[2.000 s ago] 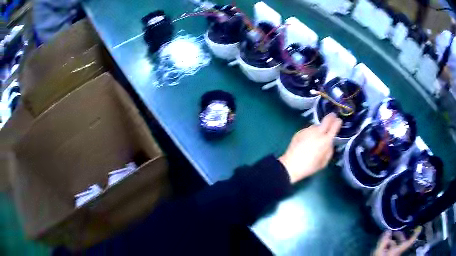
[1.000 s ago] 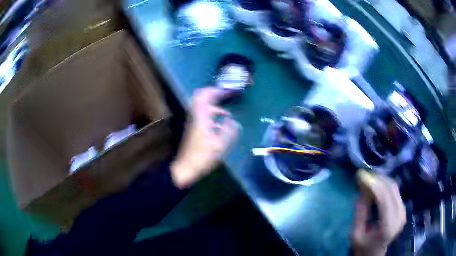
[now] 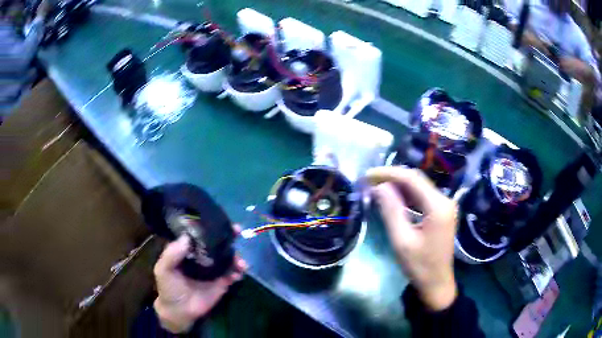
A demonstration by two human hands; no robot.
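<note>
A camera housing (image 3: 317, 251), a white round shell with a black open inside, stands on the bench in front of me. Its white bracket (image 3: 350, 142) points away from me. Wire harness leads (image 3: 290, 226), yellow, red and blue, stick out over its left rim and end in a pale plug (image 3: 248, 233). My left hand (image 3: 188, 284) holds a black camera head (image 3: 204, 231) left of the housing, thumb on its open back. My right hand (image 3: 419, 228) is at the housing's right rim, fingers bent; whether it grips the rim is unclear.
Several wired housings (image 3: 251, 99) stand at the back left. Two housings with heads on top (image 3: 452, 122) stand at right. A loose head (image 3: 127, 72) and tangled pale cord (image 3: 162, 99) lie far left. A carton (image 3: 66, 218) is at lower left, a pink phone (image 3: 536, 310) at lower right. People are behind.
The housing with yellow leads has come out of the row, nearer to me. My left hand has taken hold of the loose black head. My right hand has moved up to the housing.
</note>
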